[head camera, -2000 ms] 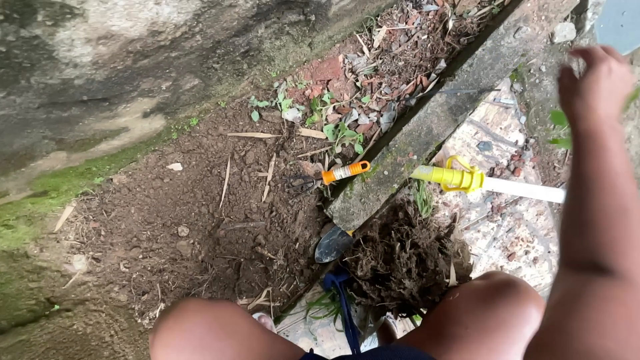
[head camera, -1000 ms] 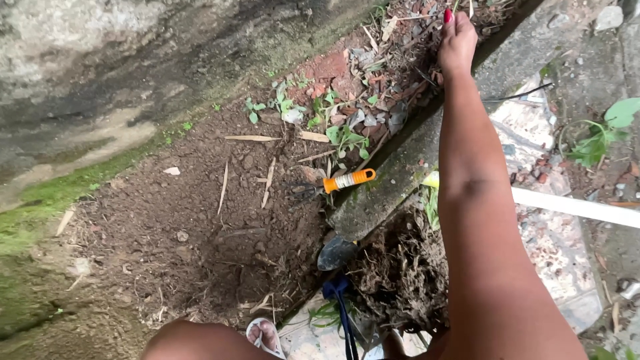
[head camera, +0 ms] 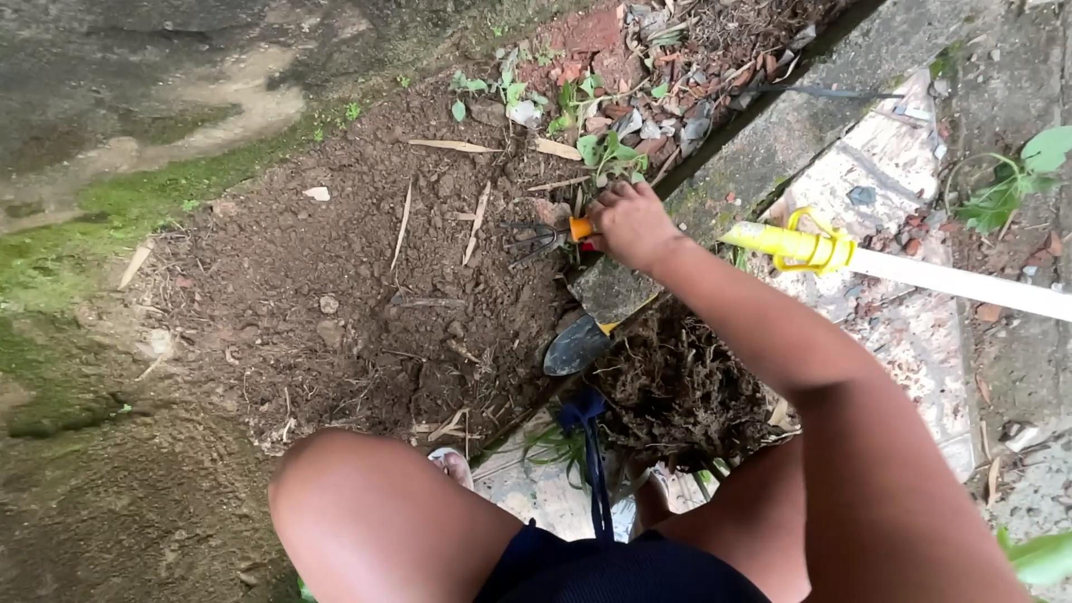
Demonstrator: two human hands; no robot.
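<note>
My right hand (head camera: 632,224) is closed around the orange handle of a small hand cultivator (head camera: 540,240), whose dark metal tines point left over the brown soil (head camera: 352,276). Just below, a garden trowel (head camera: 578,345) lies with its dark blade at the soil's edge, its yellow part partly hidden by the concrete curb. To the trowel's right is a clump of roots and earth (head camera: 687,385). My left hand is out of view.
A concrete curb (head camera: 754,167) runs diagonally beside the bed. A white pole with a yellow end (head camera: 812,249) lies at the right over stone paving. A mossy wall (head camera: 167,193) borders the left. Small green weeds (head camera: 610,157), brick chips and dry leaf strips lie above.
My right hand has come down from the debris at the top of the bed and taken hold of the hand cultivator, which lay untouched on the soil in the earlier frames.
</note>
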